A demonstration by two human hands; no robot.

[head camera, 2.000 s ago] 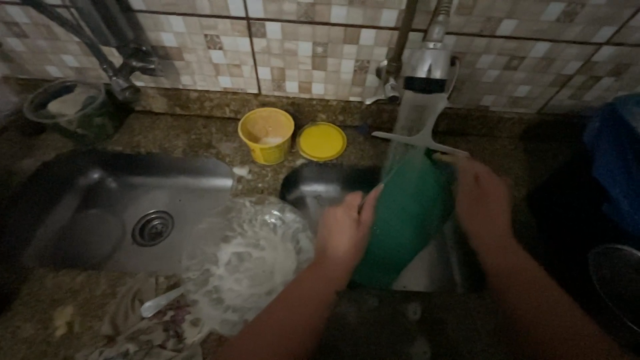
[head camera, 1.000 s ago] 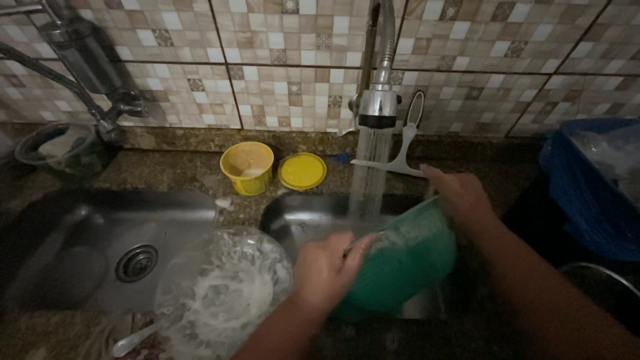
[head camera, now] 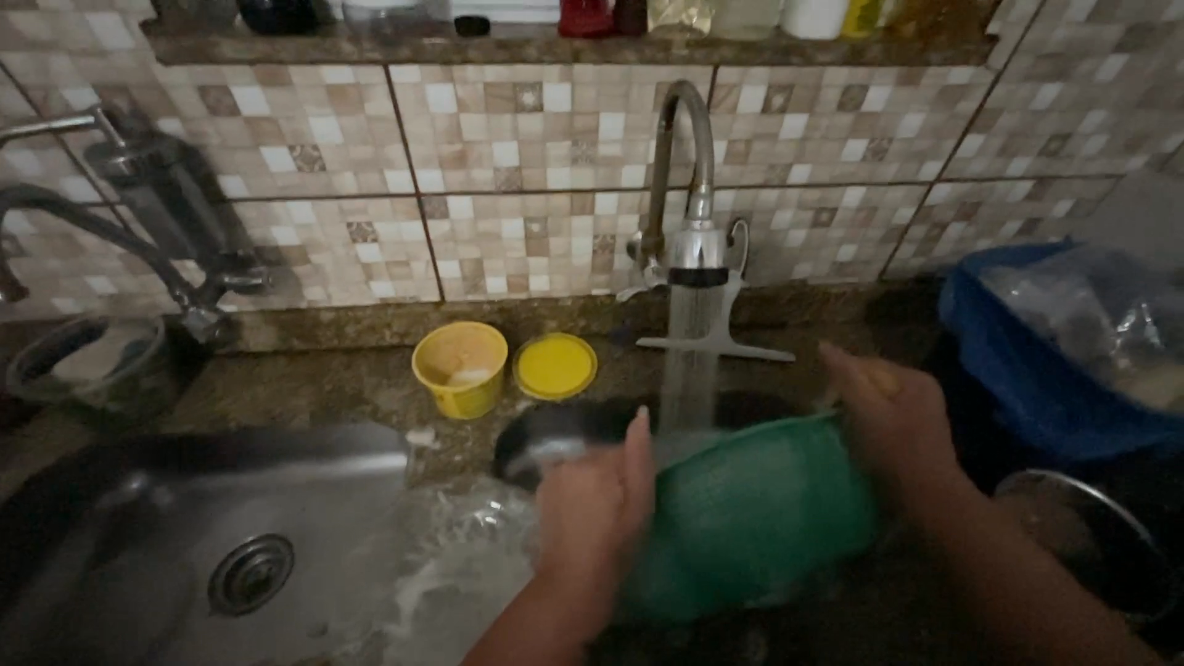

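A green plastic container [head camera: 758, 513], blurred by motion, is tilted over the right sink basin. My left hand [head camera: 597, 504] grips its left side, thumb up. My right hand [head camera: 888, 416] is at its upper right edge; blur hides the exact finger placement. Water [head camera: 692, 370] runs from the faucet's spray head [head camera: 698, 254] just behind the container. A clear plastic bag or bowl with whitish residue [head camera: 462, 564] lies left of my left hand, partly hidden by my forearm.
The left steel basin [head camera: 342, 462] has a drain [head camera: 252, 573]. Behind the basins stand a yellow tub [head camera: 460, 370], its yellow lid [head camera: 555, 366] and a squeegee [head camera: 721, 348]. A covered bowl [head camera: 88, 361] sits far left. A blue bag-lined bin [head camera: 1045, 370] is at the right, near a round metal rim [head camera: 1091, 490].
The green container has gone from nearly upright under the water to a flatter tilt in front of it, both hands moving with it. The view has shifted upward, showing the shelf.
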